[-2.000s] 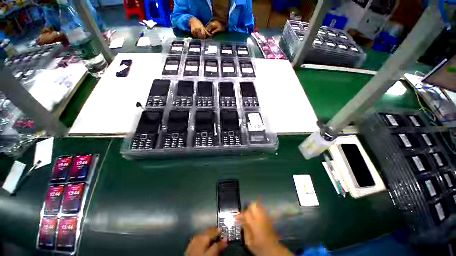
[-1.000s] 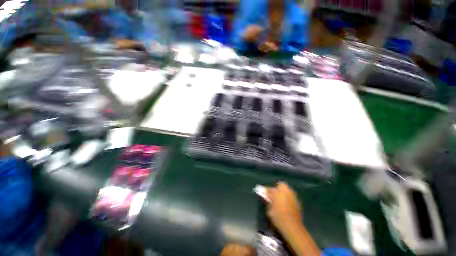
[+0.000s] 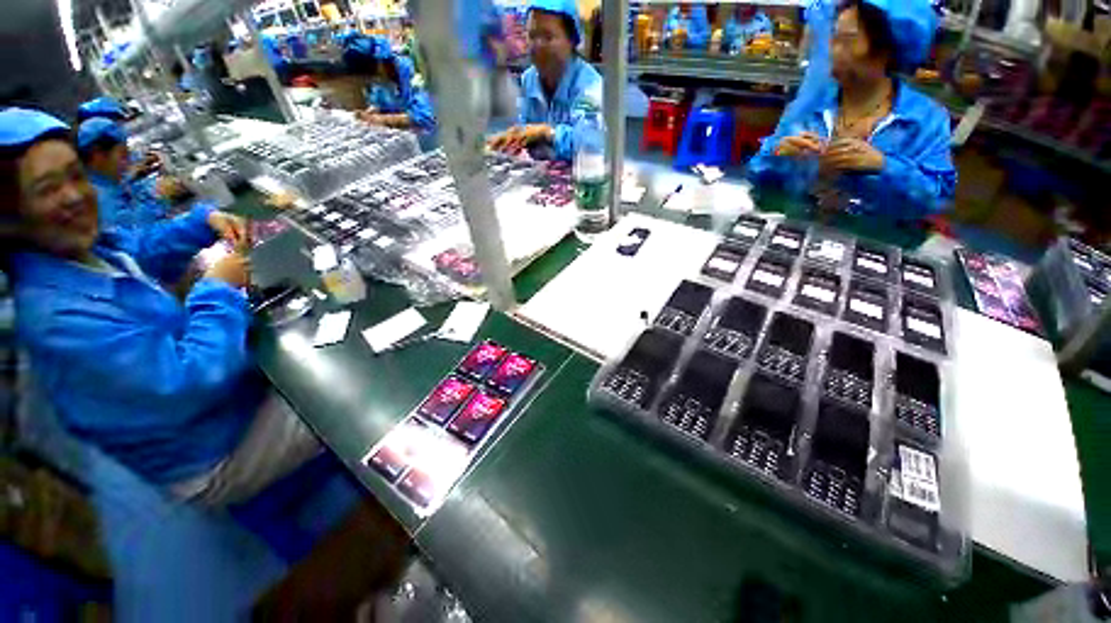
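Neither of my hands is in the picture. The clear phone tray [image 3: 780, 484] lies at the right, partly on a white board, with rows of black keypad phones. One phone [image 3: 915, 481] in its near right corner lies face down with a white label. The carrier sheet [image 3: 429, 477] with pink-red screen films [image 3: 478, 415] lies flat on the green mat left of the tray. A dark, blurred shape [image 3: 763, 601] is cut off by the bottom edge; I cannot tell what it is.
A person in blue [image 3: 134, 353] sits close at the left, facing this way. Others sit across the bench. A grey post [image 3: 469, 158] and a bottle [image 3: 592, 177] stand behind the films. White cards [image 3: 394, 329] lie beyond them. A small black device [image 3: 632, 241] lies on the white board [image 3: 609, 292].
The view has swung left, so the tray and films appear farther right and the people at the left show. My hands and the phone they were working on have left clear view.
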